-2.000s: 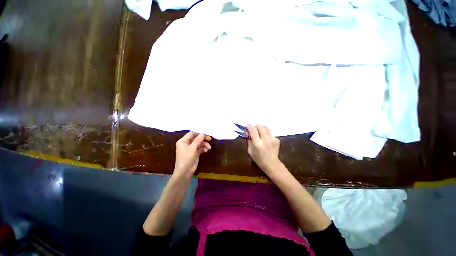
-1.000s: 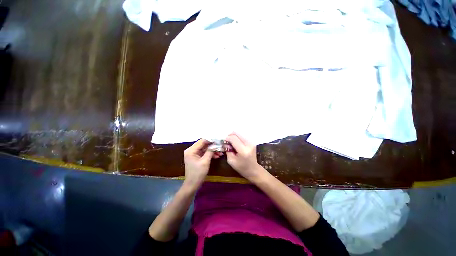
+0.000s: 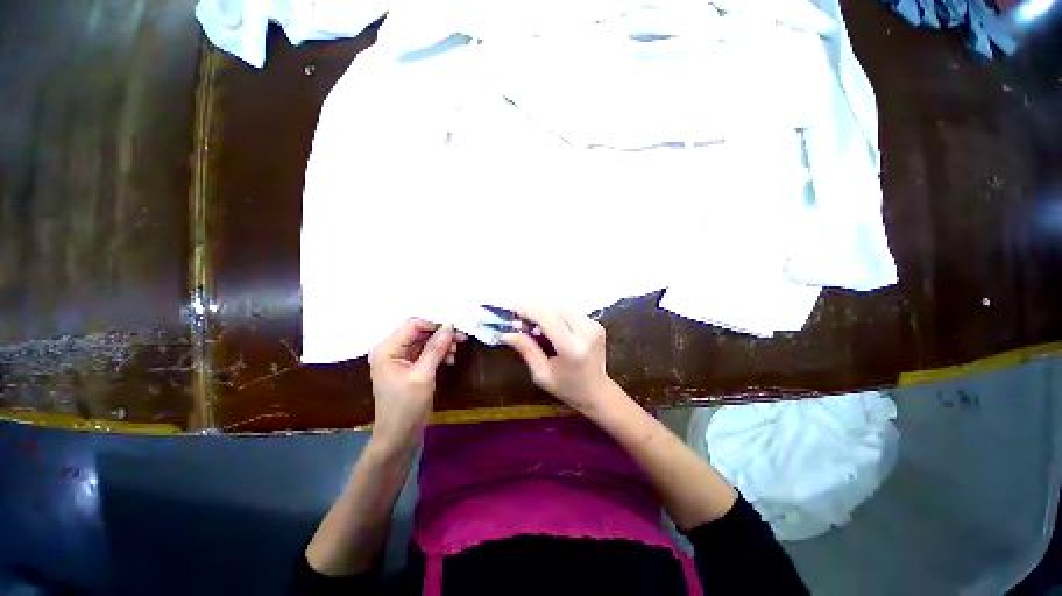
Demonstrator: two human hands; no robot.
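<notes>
A bright white garment (image 3: 559,210) lies spread on the brown table, its lower edge towards me and overexposed. My left hand (image 3: 410,363) pinches the garment's lower edge between thumb and fingers. My right hand (image 3: 565,359) holds small dark and silvery thread snips (image 3: 508,324), their tips pointing left over the garment's edge, just right of my left fingertips. Whether the blades touch a thread is too small to tell.
The glossy brown table (image 3: 105,233) has a yellow-taped front edge. Another white garment (image 3: 305,21) lies at the far left, blue-grey cloth (image 3: 949,14) at the far right. A white cloth bundle (image 3: 804,460) sits in a grey tub (image 3: 990,466) below the table's right edge.
The hands came together at the edge and are now slightly apart, with the snips showing between them. The view has shifted, so the garment appears further left.
</notes>
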